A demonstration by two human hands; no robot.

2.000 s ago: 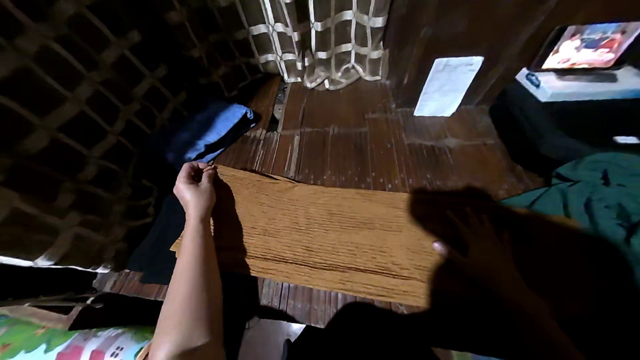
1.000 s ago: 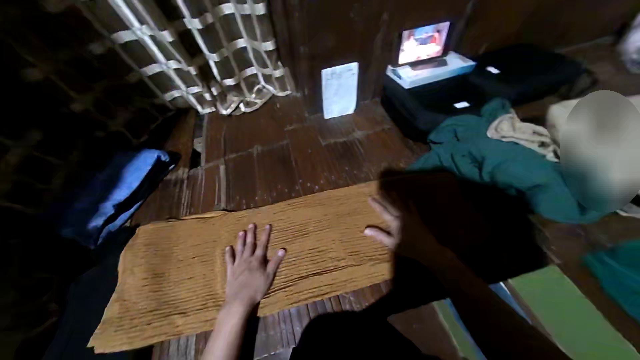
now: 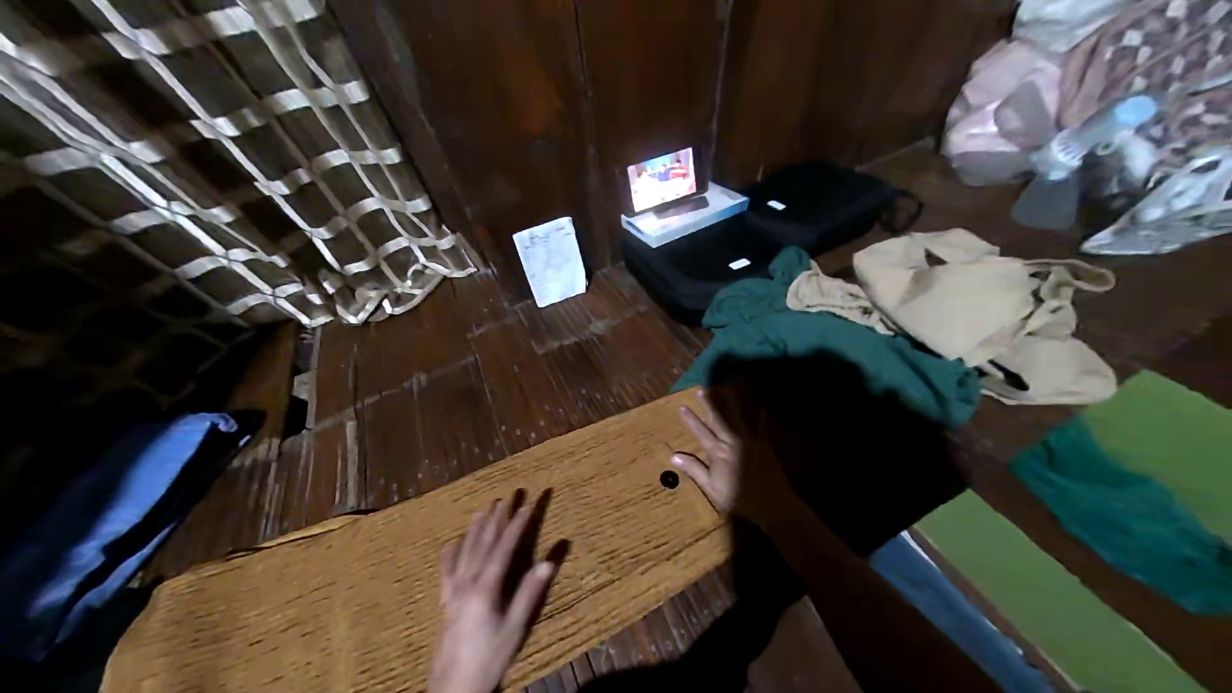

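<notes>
A mustard-coloured ribbed cloth (image 3: 385,577), folded into a long strip, lies across the wooden floor from lower left to centre. My left hand (image 3: 491,587) is over its middle, palm down with the fingers apart. At the strip's right end my right hand (image 3: 710,457) rests with thumb and fingers spread, beside a black round button (image 3: 669,478). Neither hand grips the cloth. Shadow hides part of my right hand and forearm. A dark green garment (image 3: 828,337) lies just beyond the right end.
A beige garment (image 3: 962,298) lies right of the green one. A lit screen device (image 3: 662,181) stands on a white box (image 3: 685,219) by black cases (image 3: 818,204). Paper (image 3: 551,262) leans on the wall. Blue folded cloth (image 3: 135,510) lies left, green mats (image 3: 1049,587) right.
Two seconds ago my left hand pinched the cloth's far left end; since then it has moved right and lies spread on the cloth. The view has swung to the right.
</notes>
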